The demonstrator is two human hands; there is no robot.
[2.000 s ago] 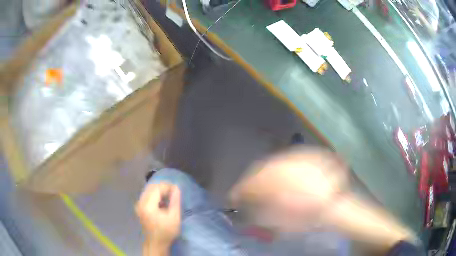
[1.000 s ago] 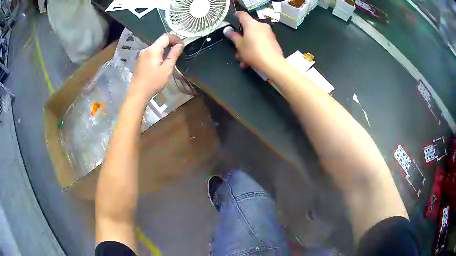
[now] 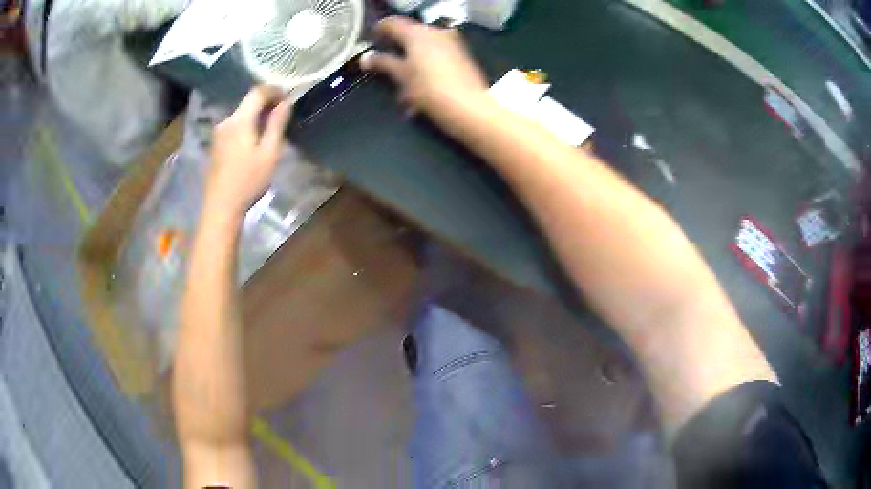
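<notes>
A small white round fan [image 3: 304, 31] stands at the upper left of the bench. A dark flat rectangular piece [image 3: 336, 84] with a shiny edge lies just in front of it; I cannot tell if it is the fan's base. My left hand [image 3: 250, 143] is at the left end of this piece, by the fan's lower rim, with thumb and fingers close together. My right hand [image 3: 432, 72] is at its right end with curled fingers. The fingertips are blurred, and a firm grip does not show. White LCD modules [image 3: 563, 120] lie partly behind my right forearm.
The green bench mat [image 3: 611, 205] holds red-edged phone assemblies [image 3: 761, 250] at the right and a white scrap [image 3: 640, 141]. A cardboard box [image 3: 315, 329] with clear plastic stands on the floor below left. White sheets [image 3: 205, 33] and a person's light-clothed part [image 3: 100, 91] are at the upper left.
Two seconds ago both hands were low, off the bench; they have since reached up to the fan. Over the last second the view has shifted, while the hands keep nearly the same place beside it.
</notes>
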